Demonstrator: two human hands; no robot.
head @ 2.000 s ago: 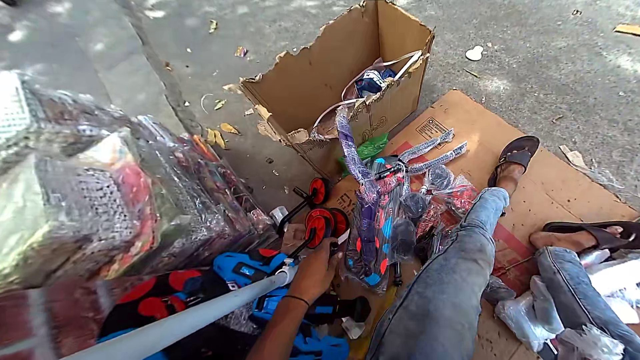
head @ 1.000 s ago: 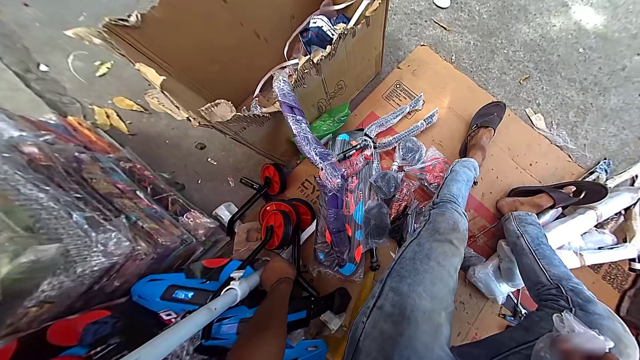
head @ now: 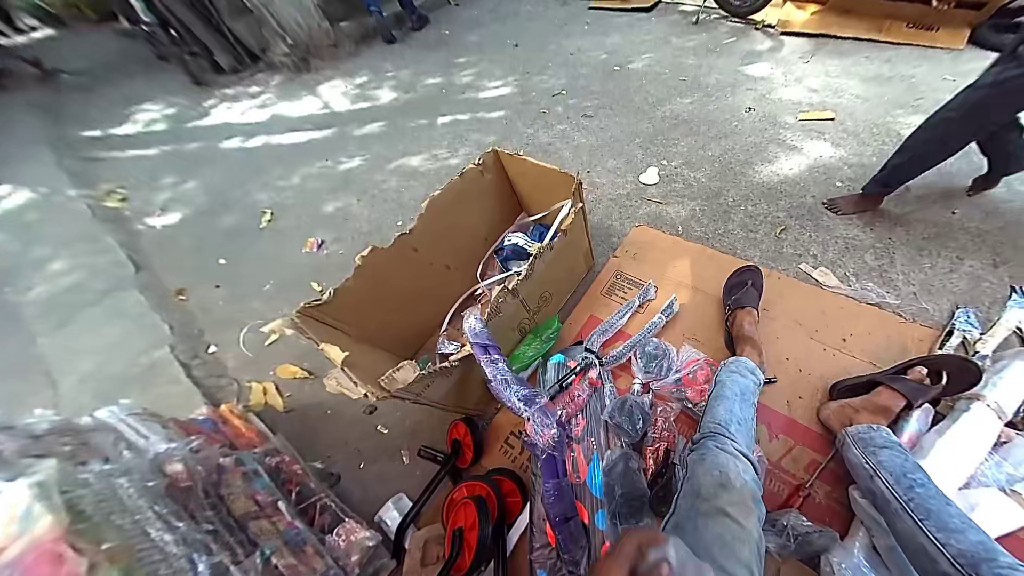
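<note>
At the bottom edge, my right hand (head: 632, 554) is blurred and partly cut off, with a clear plastic piece (head: 678, 557) in its grip. My left hand is out of view. Above the right hand lie plastic-wrapped parts: a purple wrapped tube (head: 564, 480), bagged dark round parts (head: 628, 416) and two wrapped light straps or bars (head: 632, 324). To the left, red-and-black wheels (head: 470, 520) on black frames stand beside the wrapped parts. A green plastic bag (head: 534, 344) touches the cardboard box.
The torn open cardboard box (head: 400, 264) holds a blue bundle (head: 520, 246). My sandalled feet rest by a flattened cardboard sheet (head: 832, 320). Wrapped stacked goods (head: 240, 496) are at lower left, white wrapped parts (head: 972, 424) at right. A barefoot person (head: 944, 136) is at upper right.
The view has tilted up, showing more ground. My left hand, earlier by the wheels and the blue plastic part, is out of sight. My right hand with plastic has moved left, beside my leg.
</note>
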